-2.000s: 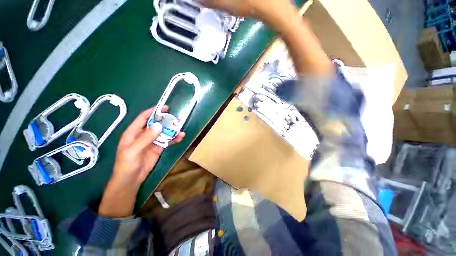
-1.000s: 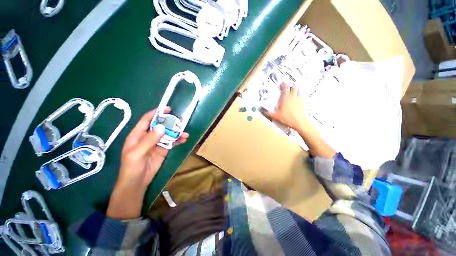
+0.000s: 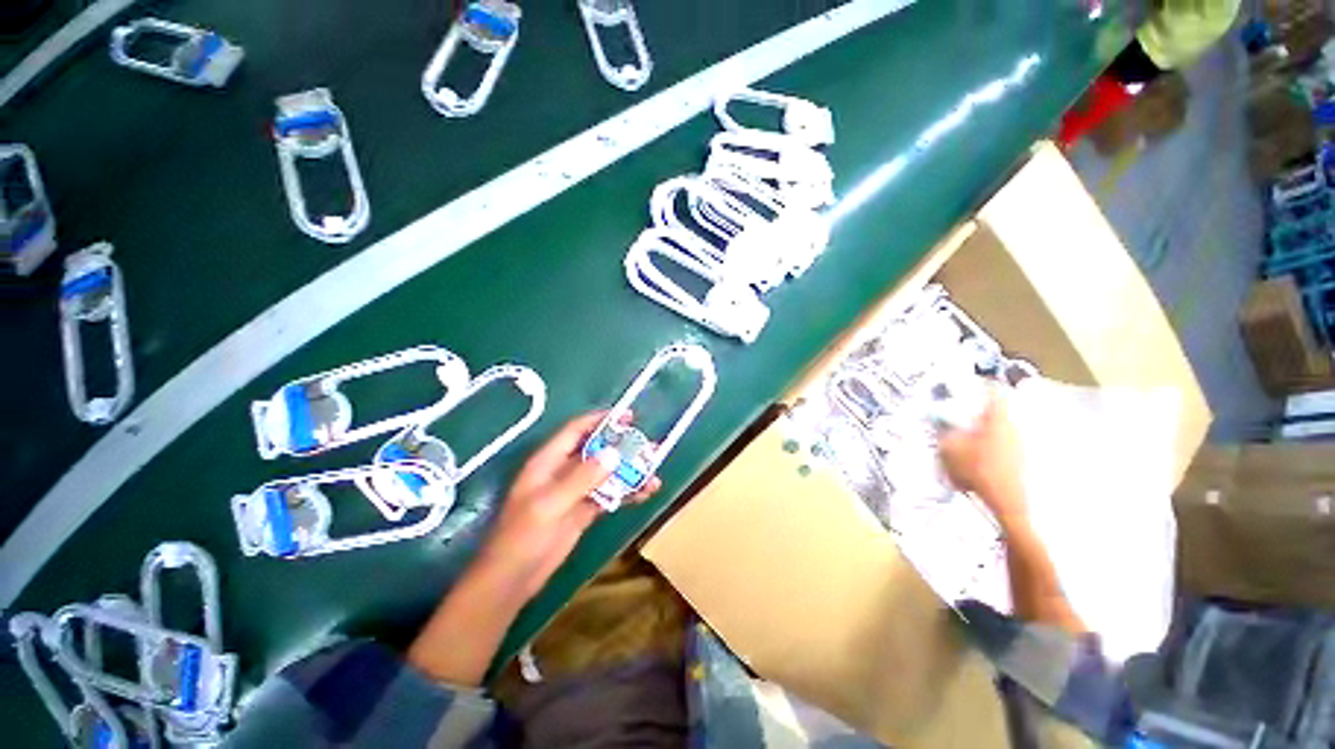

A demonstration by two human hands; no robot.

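Observation:
My left hand (image 3: pixel 545 505) holds a white loop-handled unit with a blue part (image 3: pixel 666 414) above the green surface, its loop pointing up and right. My right hand (image 3: pixel 988 457) is inside the open carton (image 3: pixel 820 563), at the white units (image 3: pixel 876 424); its fingertips are blurred, and whether it grips one cannot be told. A row of white units without visible blue (image 3: pixel 732 220) lies at the upper middle. Three units with blue parts (image 3: pixel 340 512) lie left of my left hand, and several more are piled at the lower left (image 3: pixel 183 659).
A pale curved divider rail (image 3: pixel 366 264) crosses the green surface (image 3: pixel 483 293). Several blue-part units (image 3: pixel 318 168) lie spaced beyond it. A whitish liner (image 3: pixel 1105 498) hangs over the carton's right side. Brown boxes (image 3: pixel 1271 512) and clear bins (image 3: pixel 1244 666) stand at right.
The view has shifted, showing more of the far lane. My right hand came down into the carton and now sits farther along it. My left hand still holds the same unit.

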